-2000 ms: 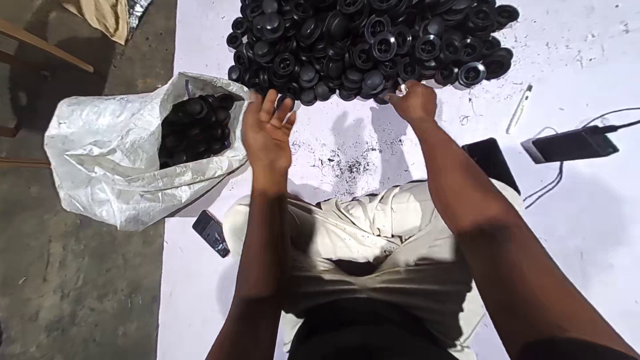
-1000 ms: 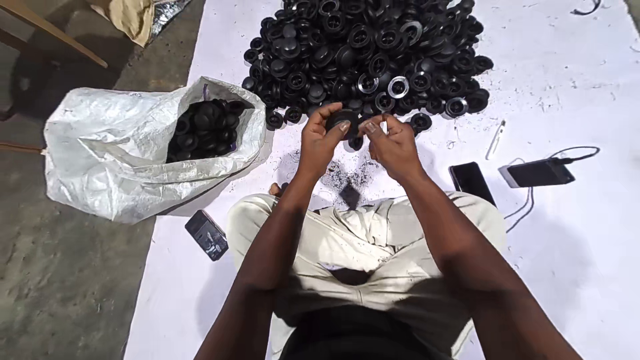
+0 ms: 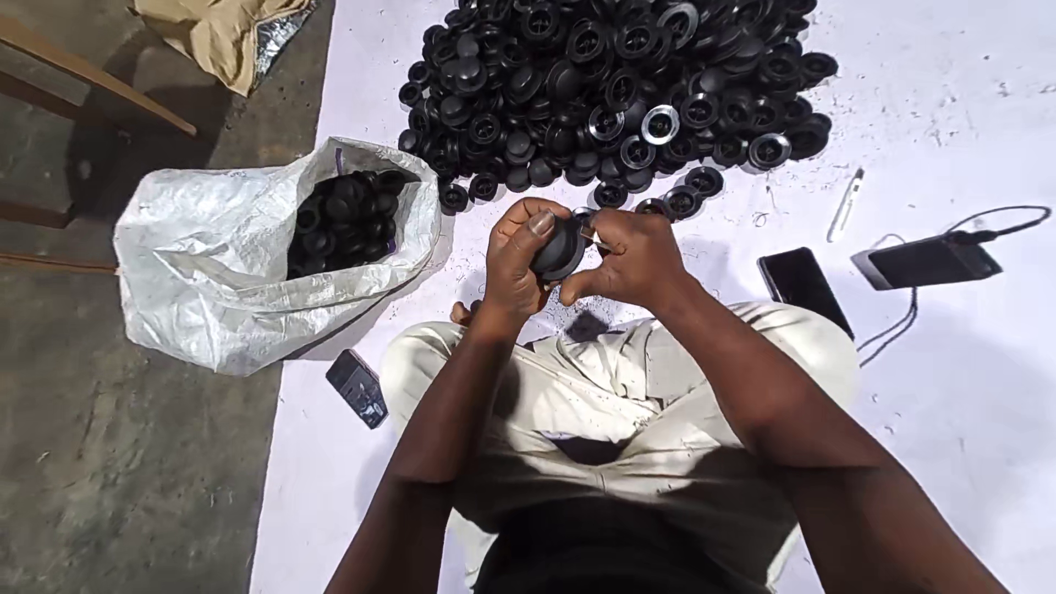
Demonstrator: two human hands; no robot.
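Note:
My left hand [image 3: 520, 256] grips a round black plastic cap [image 3: 558, 250], its domed face turned up. At the cap's right edge, my right hand [image 3: 631, 256] holds a small thin blade-like tool [image 3: 596, 239] between thumb and fingers; the tool is mostly hidden. Just beyond both hands lies a large heap of round black plastic caps [image 3: 569, 91], some with their hollow, spoked side showing. On the left, a white woven plastic sack [image 3: 206, 256] lies with its mouth open and similar black caps [image 3: 342, 214] inside.
Near my left knee lies a phone [image 3: 357, 388]. By the right knee are a second black phone [image 3: 804, 289], a power bank [image 3: 932, 262] with cables and a white pen-like tool [image 3: 846, 205]. Wooden legs [image 3: 99, 74] and brown paper [image 3: 223, 33] are at upper left.
Two seconds ago my hands were apart at the heap's near edge. They have come together in front of me, with a black cap held in the left.

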